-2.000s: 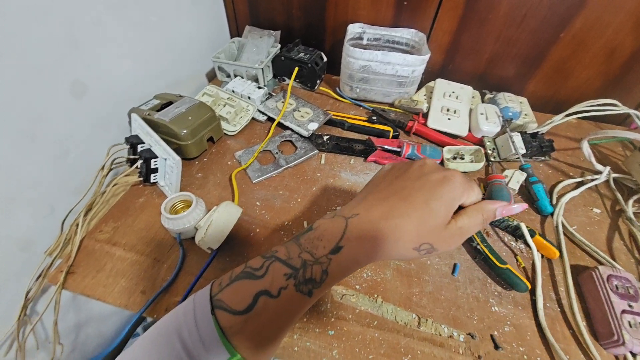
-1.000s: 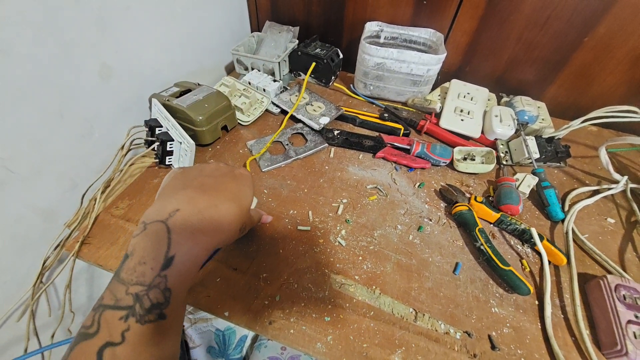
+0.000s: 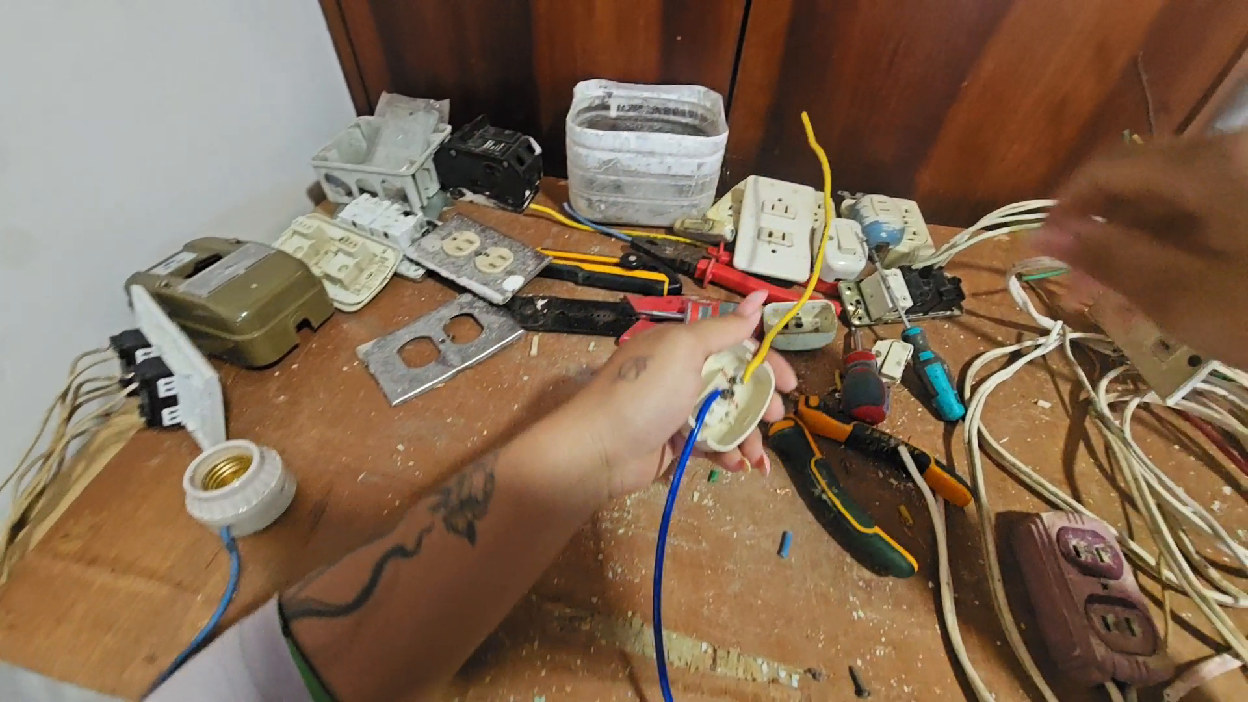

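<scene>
My left hand (image 3: 673, 400) is closed around a cream plastic electrical fitting (image 3: 738, 408), its inner side facing up. A yellow wire (image 3: 817, 253) rises from the fitting and a blue wire (image 3: 665, 546) hangs down from it. At the right edge, my right hand (image 3: 1155, 234) is raised and blurred, above the white cables; whether it holds anything cannot be told. A white porcelain lamp socket (image 3: 239, 486) with a blue wire rests at the left. Just beyond my left fingers lie pliers with green and orange handles (image 3: 843, 502), partly covered by the hand.
Behind are a metal outlet cover plate (image 3: 441, 343), an olive breaker cover (image 3: 231, 297), a white plastic container (image 3: 646, 156) and a white switch plate (image 3: 777, 229). Two screwdrivers (image 3: 933, 375) lie beside a black-and-metal device. A purple outlet box (image 3: 1092, 595) and tangled white cables (image 3: 985, 468) occupy the right.
My left hand has moved right from the left side and now holds the fitting up, with the yellow wire. My right hand has come into view at the right.
</scene>
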